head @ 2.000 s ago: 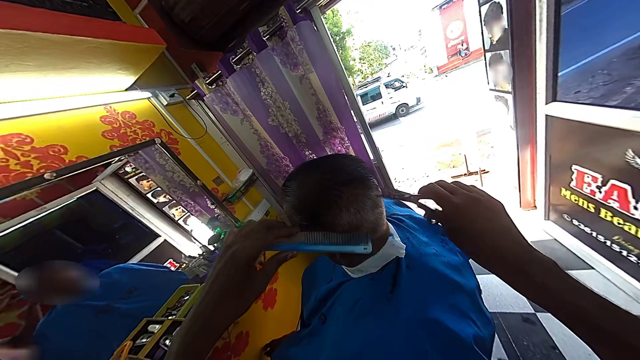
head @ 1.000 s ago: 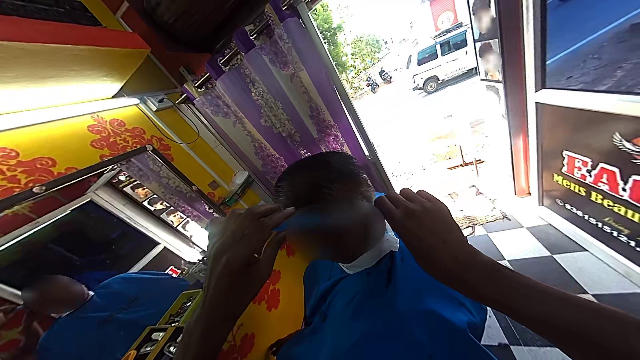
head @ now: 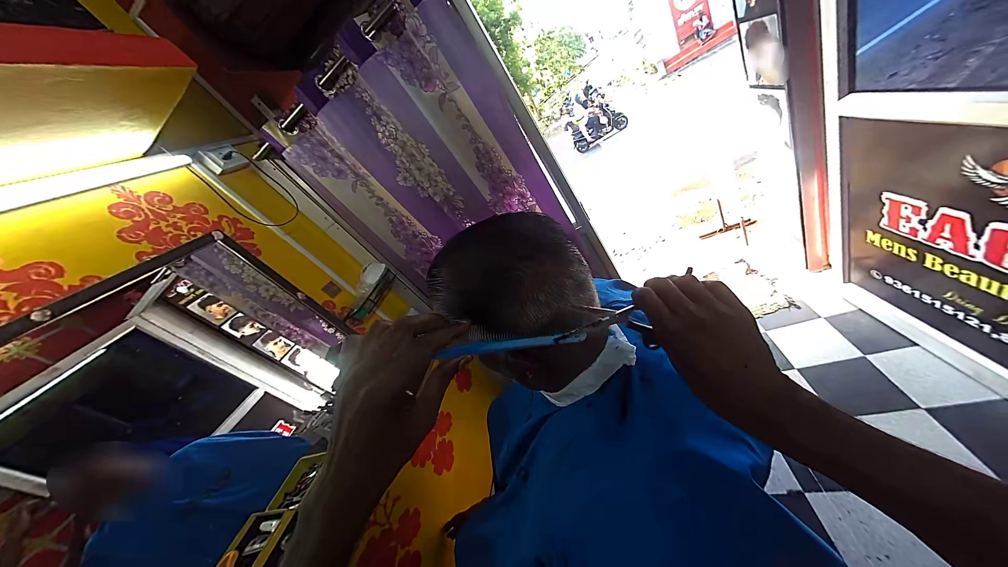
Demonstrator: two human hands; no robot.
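A seated person's head (head: 512, 276) is in the middle of the view, seen from behind and the side. My left hand (head: 394, 378) grips one end of a blue comb (head: 512, 344), which lies along the lower hair with its teeth upward. In my right hand (head: 701, 339) is a pair of scissors (head: 610, 316); the blades reach to the hair just above the comb's far end, and look slightly apart. A white neck strip (head: 594, 372) wraps the person's neck above a blue cape (head: 630, 480) with dark hair clippings on it.
At the left a wall mirror (head: 102, 295) reflects the cape. Trays (head: 268, 524) of small items stand below it. Behind the head hangs a purple floral curtain (head: 441, 134). An open doorway lies beyond, with a motorcycle (head: 596, 122) outside. Checkered floor tiles (head: 882, 374) are at the right.
The comb has gone from a blurred place at the side of the head to the lower hair, and the scissors have come to it. Outside, a white van is gone from view and a motorcycle shows.
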